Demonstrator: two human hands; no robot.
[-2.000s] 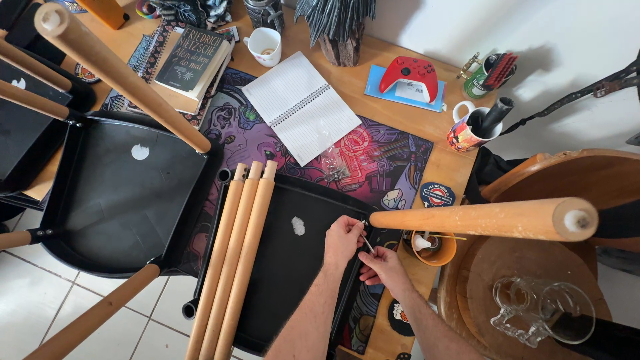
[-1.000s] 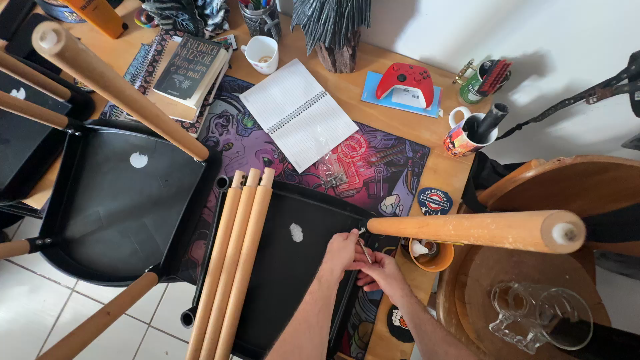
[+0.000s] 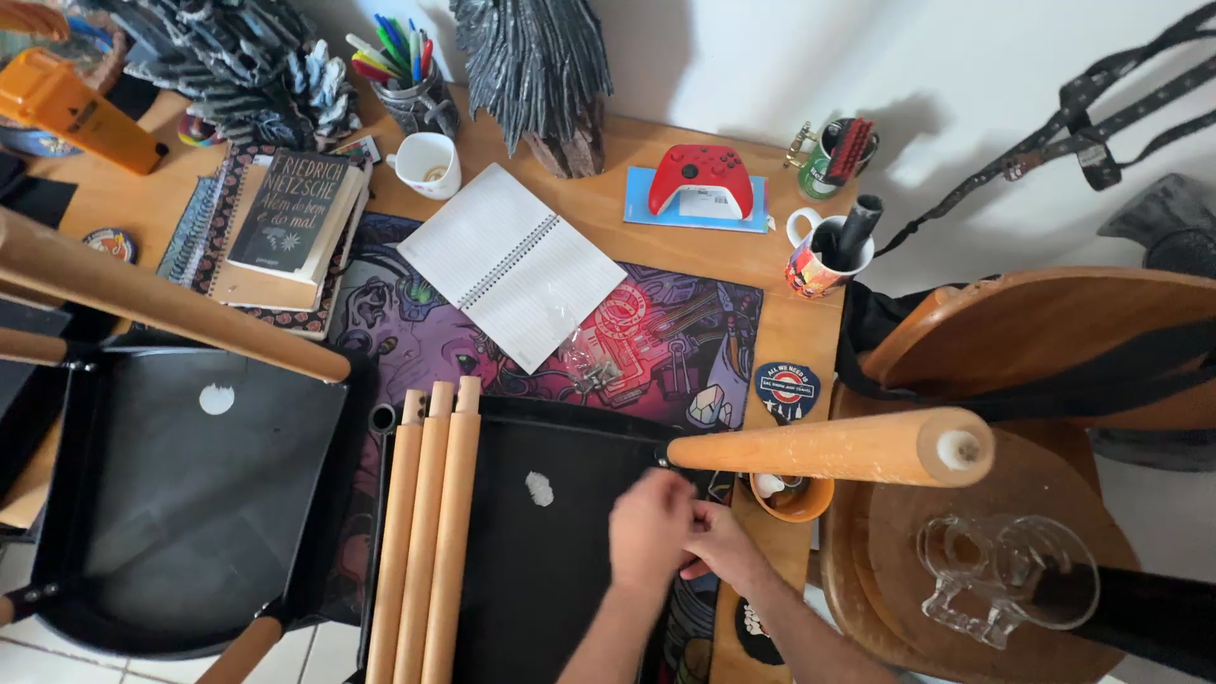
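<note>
Over the right side of a black plastic seat, turned underside up, my left hand and my right hand meet just below the metal joint of a mounted wooden leg. The left hand is blurred, with its fingers curled near that joint. My right hand's fingertips are pinched together beside the left; whether either holds anything is hidden. Several loose wooden legs lie side by side on the seat's left part. A small clear plastic bag of metal hardware lies on the patterned desk mat.
Another upturned black seat with wooden legs stands at left. An open spiral notebook, red game controller, white mug and printed mug are on the desk. An orange bowl sits by the leg; glass mugs rest on a wooden chair.
The thin metal tool seen between my hands earlier cannot be made out now. Both hands remain near the leg's joint, and the left is now blurred.
</note>
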